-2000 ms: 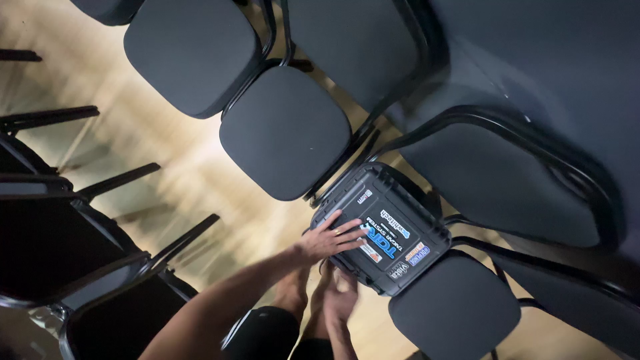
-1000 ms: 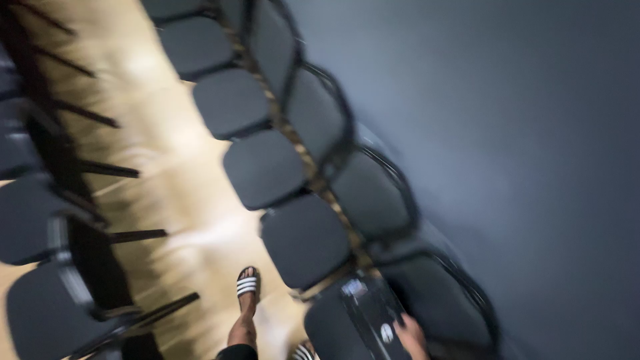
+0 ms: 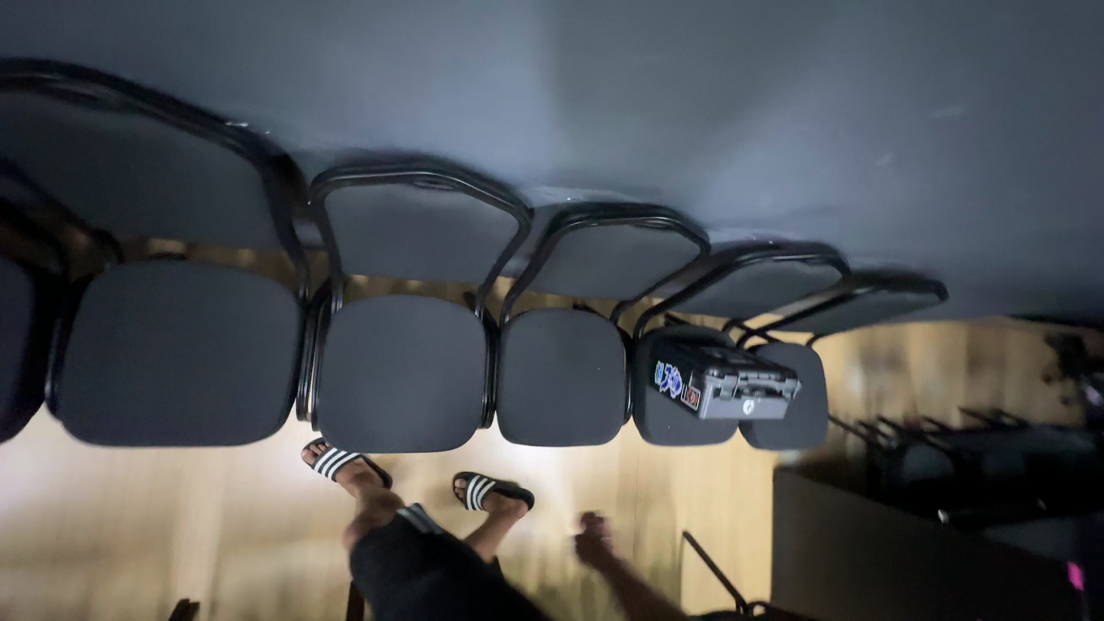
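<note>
My right hand [image 3: 595, 539] hangs over the floor to the right of my legs, blurred, with no object visible in it. It touches neither chair nor case; its finger position is unclear. My left hand is out of the frame. A black hard plastic case [image 3: 733, 379] with stickers and latches rests on a dark padded chair seat [image 3: 673, 431] toward the right of the row, partly in front of the end chair's seat [image 3: 806, 405]. Nothing holds the case.
More padded metal-framed chairs [image 3: 401, 371] run leftward along a dark grey wall [image 3: 483, 86]. My feet in striped slides [image 3: 492, 493] are on the light floor [image 3: 216, 517]. At lower right are a dark panel [image 3: 862, 543], a chair leg [image 3: 716, 569] and more dark chairs [image 3: 940, 457].
Two seconds ago both hands were at the case, the left one spread on its lid; one second ago one hand touched it. Now it is let go. The view has swung round strongly.
</note>
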